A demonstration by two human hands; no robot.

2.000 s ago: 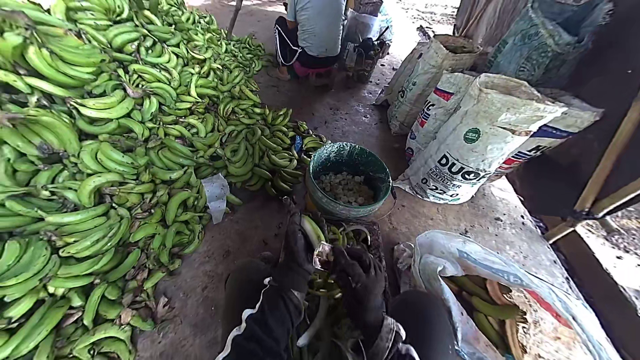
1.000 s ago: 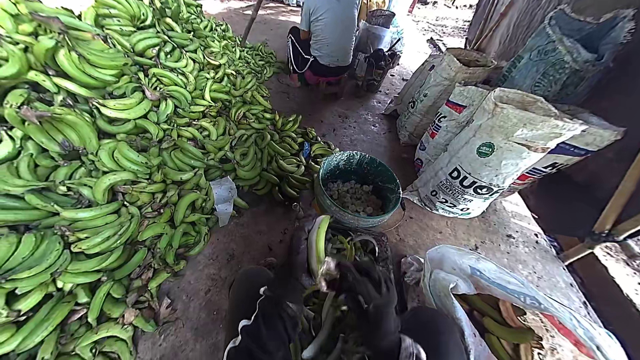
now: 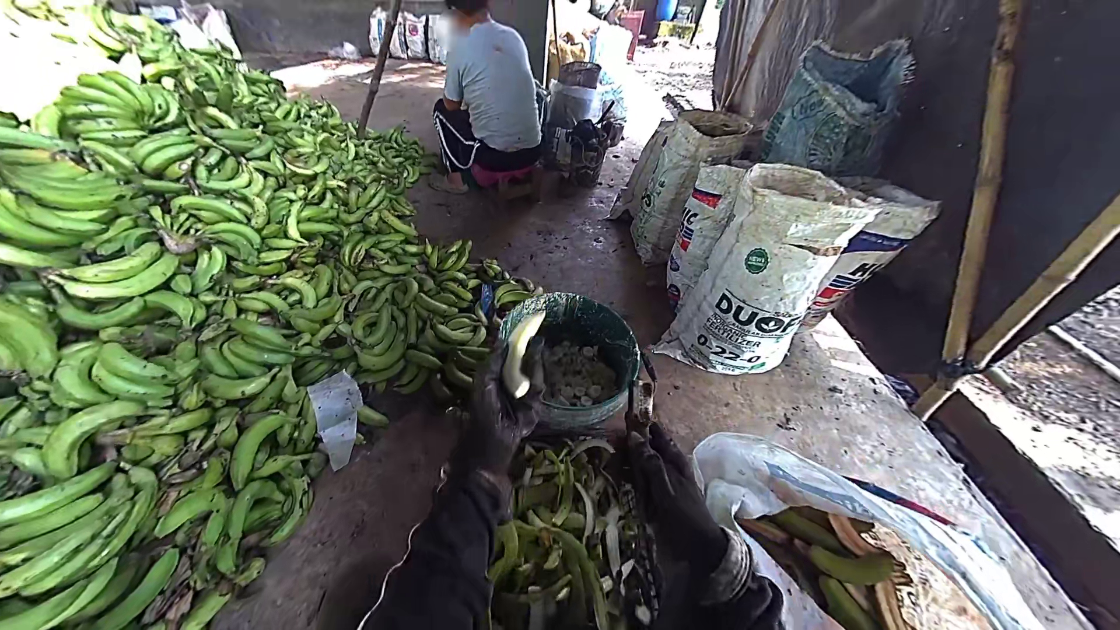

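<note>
My left hand (image 3: 507,398) is closed around a peeled pale banana or plantain (image 3: 520,353), held upright at the left rim of a green bucket (image 3: 570,420). Pale cut slices (image 3: 579,374) lie inside that bucket. To its right, my right hand (image 3: 652,455) grips a small tool, seemingly a knife or peeler (image 3: 644,398), whose blade is hard to make out. Both hands look dark, perhaps gloved or stained. Green and whitish peels (image 3: 560,534) are heaped between my forearms.
Green bananas or plantains (image 3: 219,289) form a large pile at left. White woven sacks (image 3: 752,271) stand at right; an open plastic sack (image 3: 787,464) with green fruit lies near my right arm. Farther off, a person (image 3: 494,87) sits on a low stool. Bamboo poles (image 3: 980,192) stand far right.
The fruit in my left hand has gone from partly green to peeled and pale. My hands have moved apart and forward, to the bucket. The view has tilted upward.
</note>
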